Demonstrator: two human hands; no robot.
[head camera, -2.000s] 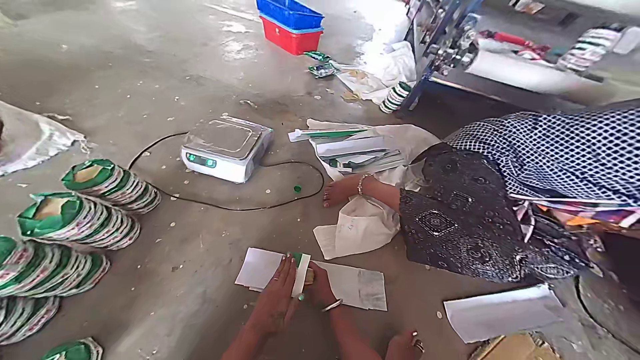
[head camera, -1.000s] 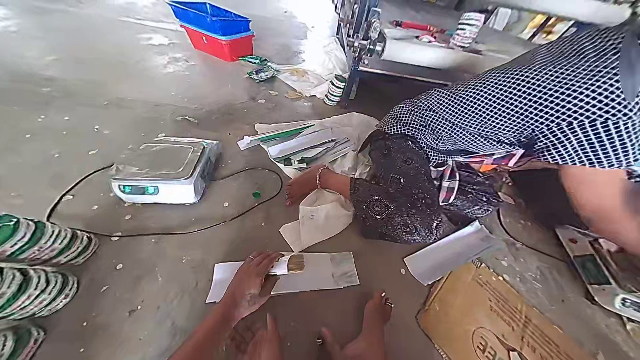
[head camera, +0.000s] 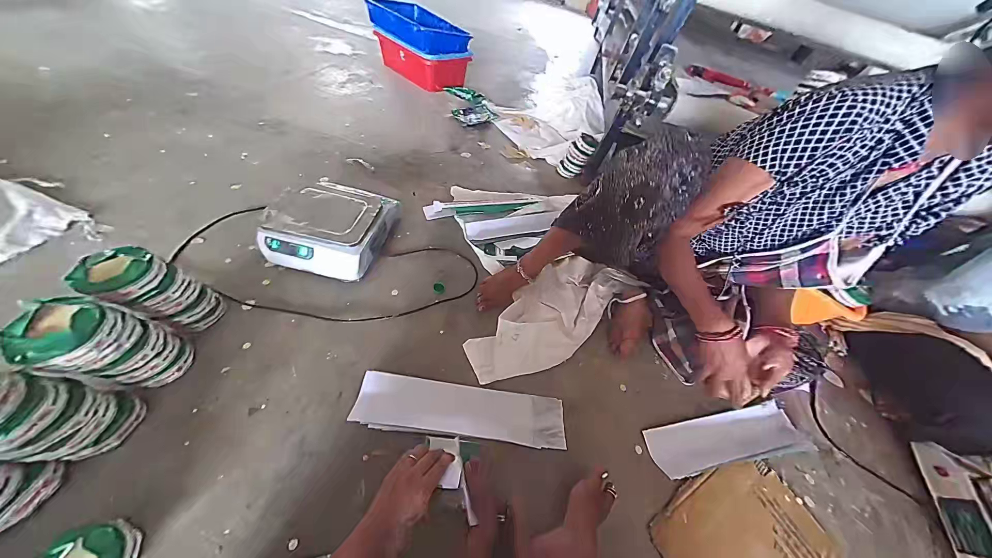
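Note:
A stack of long white paper strips lies on the floor in front of me. Just below it, my left hand has its fingers on a small folded white paper piece with a green part beside it. My right hand is blurred at the right side of this piece, close to a narrow white edge; its grip is unclear. To the right, another person's hands are together above a second paper stack.
Stacked green and white round bundles stand at left. A digital scale with a cable sits beyond. A cloth sack, a cardboard sheet and my bare foot are nearby. Blue and red bins stand farther back.
One second ago my left hand held a brush over the paper stack; now it is below the stack at the folded piece. The other person's hands have come into view.

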